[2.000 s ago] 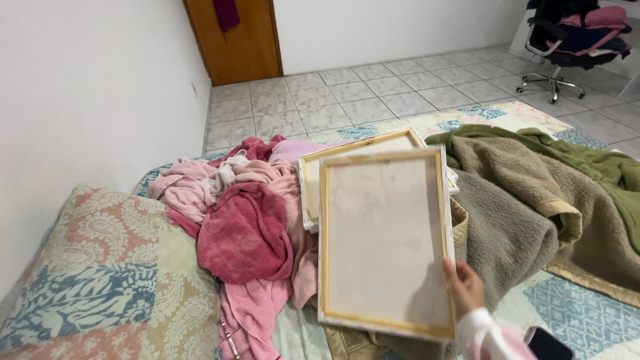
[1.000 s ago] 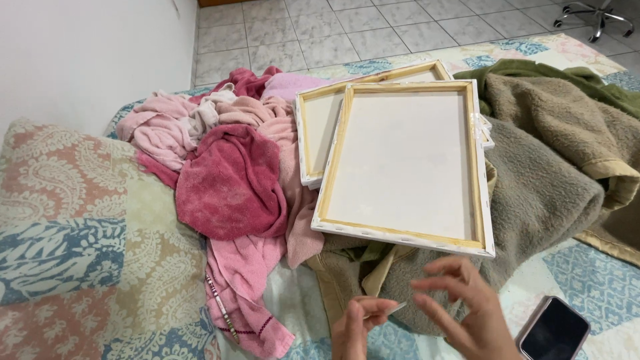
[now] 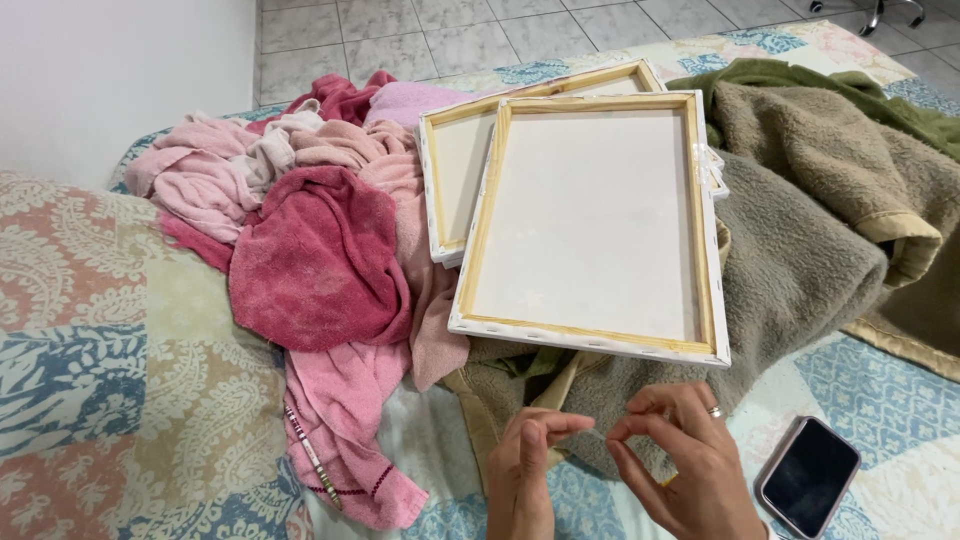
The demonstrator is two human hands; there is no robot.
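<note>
A stretched canvas on a pine frame [image 3: 592, 225] lies back side up over another framed canvas [image 3: 461, 172], both resting on cloths on the bed. Just below the near edge of the top canvas, my left hand [image 3: 529, 465] and my right hand [image 3: 679, 457] face each other. Between their fingertips is a small thin clear piece [image 3: 598, 433], perhaps tape or plastic. My right thumb and index finger pinch one end of it; its other end meets my left fingertips, whose hold is hard to tell. A ring is on my right hand. Clear tape [image 3: 703, 165] shows on the frame's right side.
Pink towels [image 3: 319, 262] lie in a heap at the left, with a thin patterned stick [image 3: 311, 454] on one. Beige and green blankets [image 3: 802, 247] lie at the right. A phone [image 3: 808, 476] rests on the patchwork bedcover [image 3: 885, 390]. A pillow [image 3: 75, 345] is at the left.
Two seconds ago my right hand held the top canvas by its right side; it has let go, and the canvas lies on the pile. Both hands have come together below it. The view has tilted down.
</note>
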